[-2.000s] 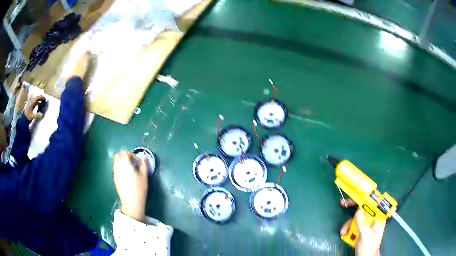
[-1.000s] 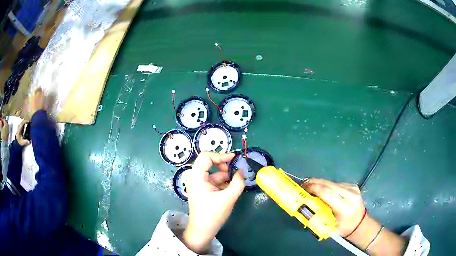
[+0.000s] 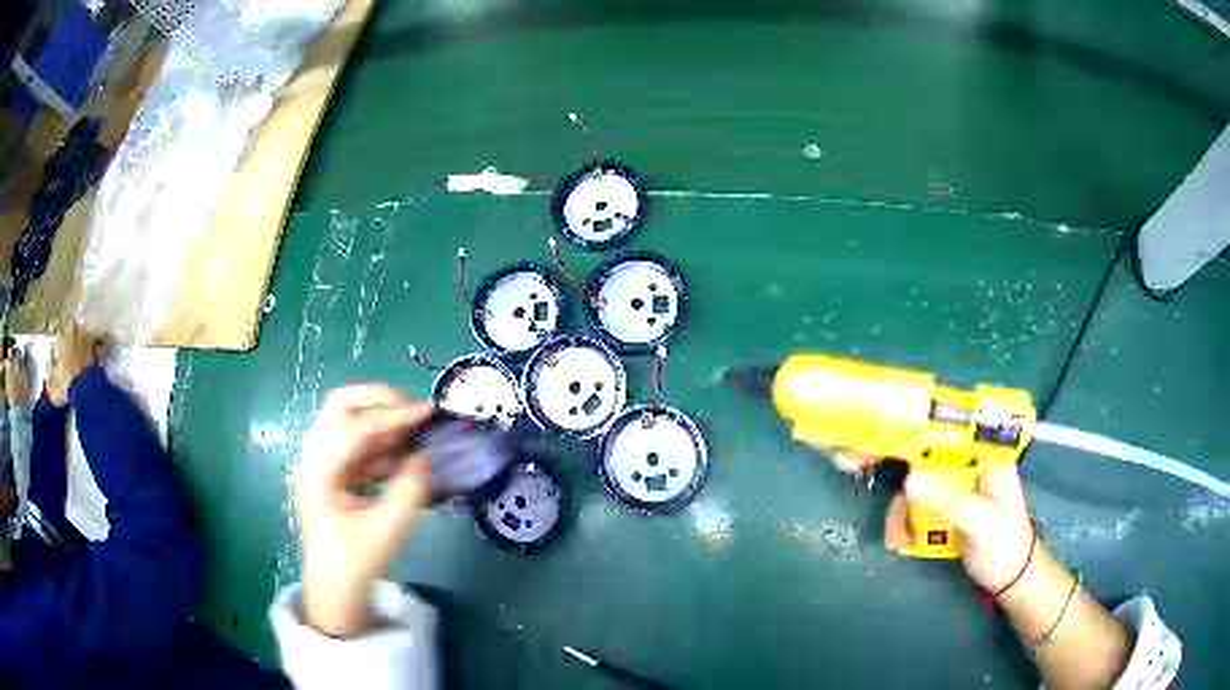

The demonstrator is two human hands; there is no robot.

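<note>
My right hand (image 3: 964,519) is closed around the handle of the yellow glue gun (image 3: 870,411), its black nozzle pointing left above the table and a pale glue stick (image 3: 1133,452) out of its back. My left hand (image 3: 358,492) holds a dark, blurred disc (image 3: 465,456) above the near left of the group. Several round fan bases with pale faces and dark rims lie on the table, one nearest the nozzle (image 3: 654,460), one at the back (image 3: 599,205). Short red wires with pale tips stick out from some of them. The held disc partly covers one base.
A cardboard sheet with clear plastic film (image 3: 176,162) lies at left. A co-worker's dark blue sleeve (image 3: 122,472) is at the left edge. A whitish post (image 3: 1187,223) stands at right beside a black cord (image 3: 1086,324). A loose cable end (image 3: 587,658) lies near the front edge.
The glue gun has moved right, away from the near right base, and turned more level. My left hand has let go of that base, moved left and now holds a dark disc.
</note>
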